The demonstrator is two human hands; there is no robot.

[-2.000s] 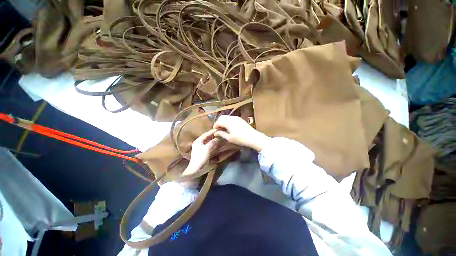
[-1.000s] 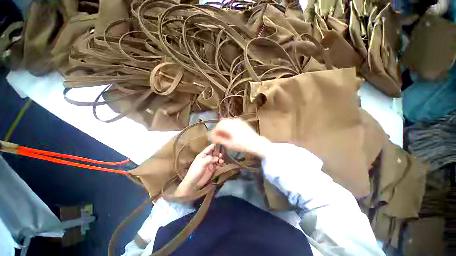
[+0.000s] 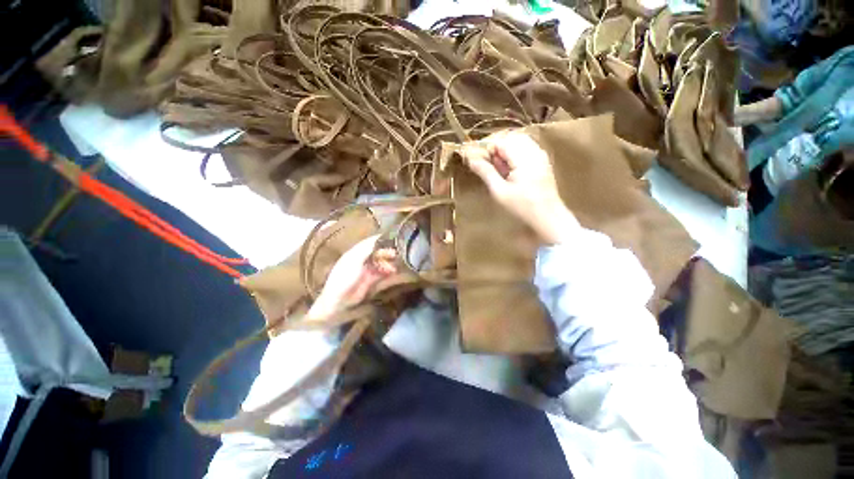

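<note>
My right hand (image 3: 515, 178) has thumb and fingers closed on the top edge of a tan-brown tote bag (image 3: 506, 271) that lies flat in front of me to the right. My left hand (image 3: 360, 276) is blurred and lies lower left, among brown straps. Its fingers are curled near a strap, but what they hold cannot be made out. A long strap loop (image 3: 211, 384) hangs over my left forearm. Another brown bag piece (image 3: 276, 285) lies beyond my left wrist.
A heap of bags with many strap loops (image 3: 375, 84) covers the far table. More bags (image 3: 698, 112) stand at far right. A white table edge (image 3: 178, 178) shows left, with an orange-red cord (image 3: 140, 210). A person in teal (image 3: 819, 94) is at the right.
My right hand has left the spot beside my left hand and moved up and right to the bag's top edge. A co-worker's arm has come into view at right.
</note>
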